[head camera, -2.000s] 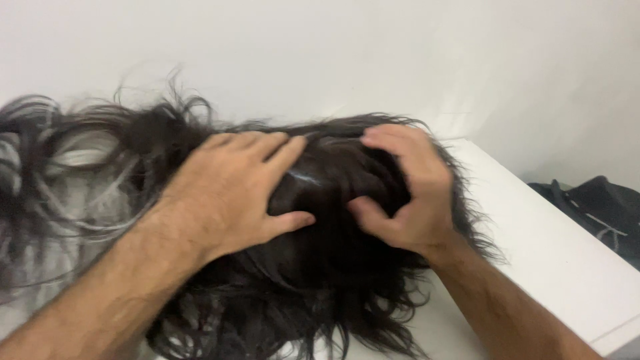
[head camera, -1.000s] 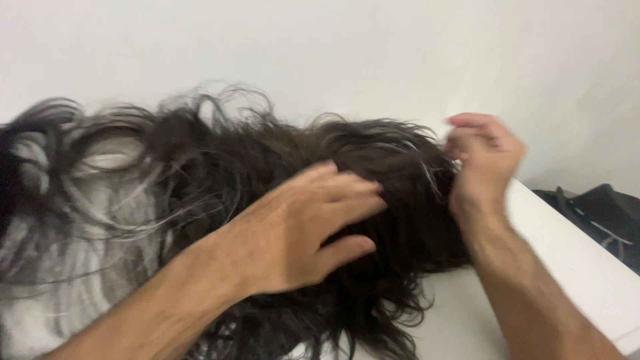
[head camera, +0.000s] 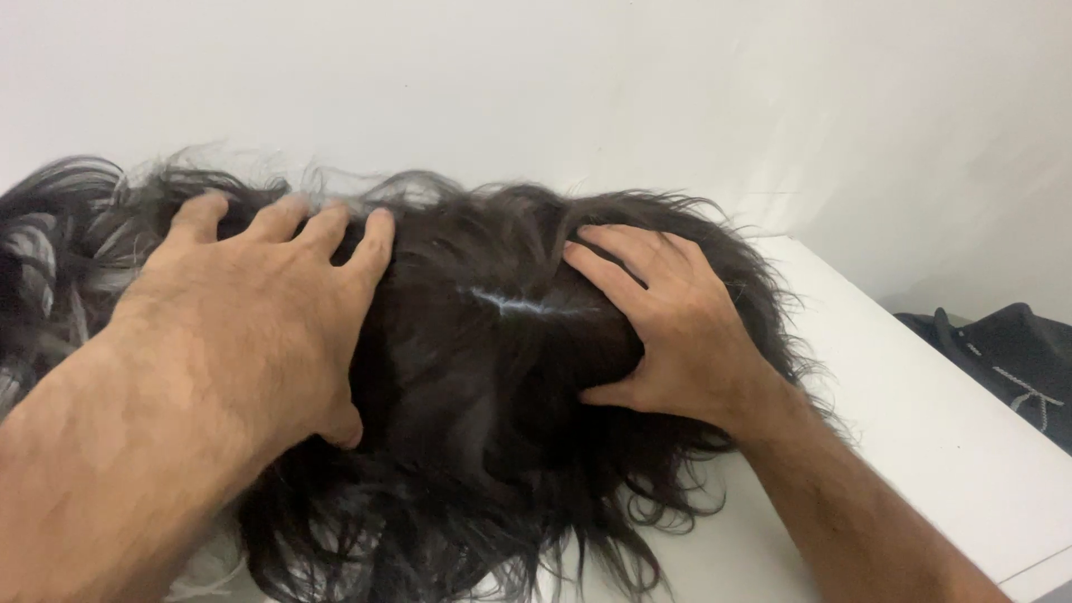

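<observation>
A dark brown wavy hairpiece, seemingly a wig (head camera: 494, 394), lies on a white surface, with a short pale parting line showing near its middle. My left hand (head camera: 251, 310) rests palm down on the hair left of the parting, its fingers spread. To the right of the parting, my right hand (head camera: 670, 327) lies on the hair with its fingers and thumb curved apart. Neither hand is closed around a lock. At the far left, looser curls of dark and greyish hair (head camera: 59, 276) spread out. What lies under the hair is hidden.
A white wall (head camera: 502, 92) rises directly behind the hair. The white tabletop (head camera: 904, 402) extends to the right. Beyond its right edge sits black fabric with a light cord (head camera: 1013, 360).
Since a second ago, my left hand has moved left with its fingers spread, and my right hand has come down onto the hair from its right end. The pale parting now shows between them.
</observation>
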